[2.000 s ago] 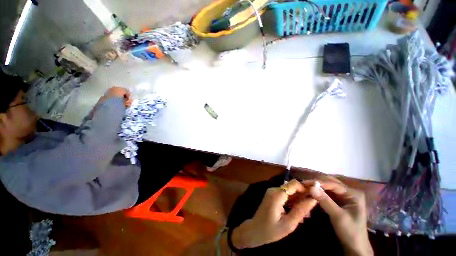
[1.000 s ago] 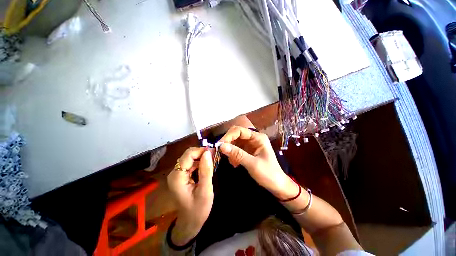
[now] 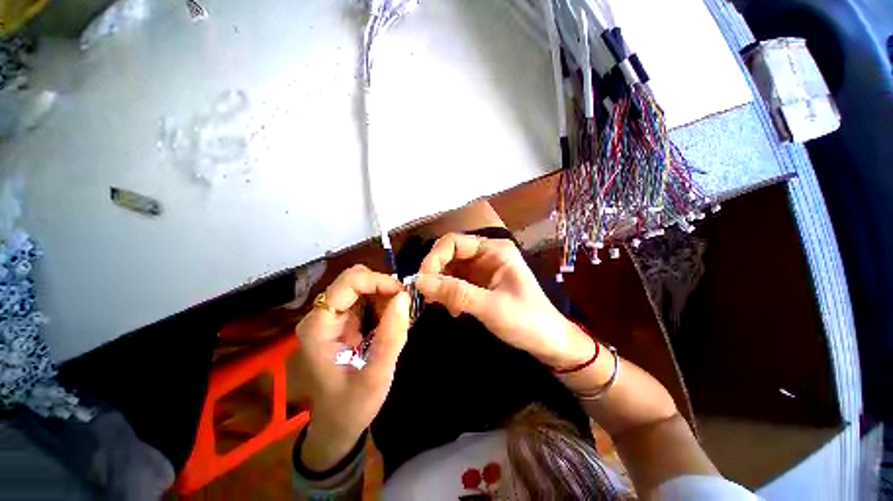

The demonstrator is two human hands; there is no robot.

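Observation:
A white sheathed wire harness runs from the table over its front edge down to my hands. Its pale branched ends lie on the table at the top. My left hand pinches thin coloured wires by the black band, and small white plugs show against its palm. My right hand pinches a tiny white connector housing at the wire tips, its fingertips touching or nearly touching those of my left hand. The fingers partly hide the wires.
A harness bundle hangs over the table edge at right. Clear plastic scraps and a small yellow-green object lie left. White plugs are piled far left. An orange-red stool stands below; an open cardboard box is right.
The view has shifted, so the table things sit higher in the picture. My left hand has turned, and white plugs now show at its palm. Both hands still hold the wire end.

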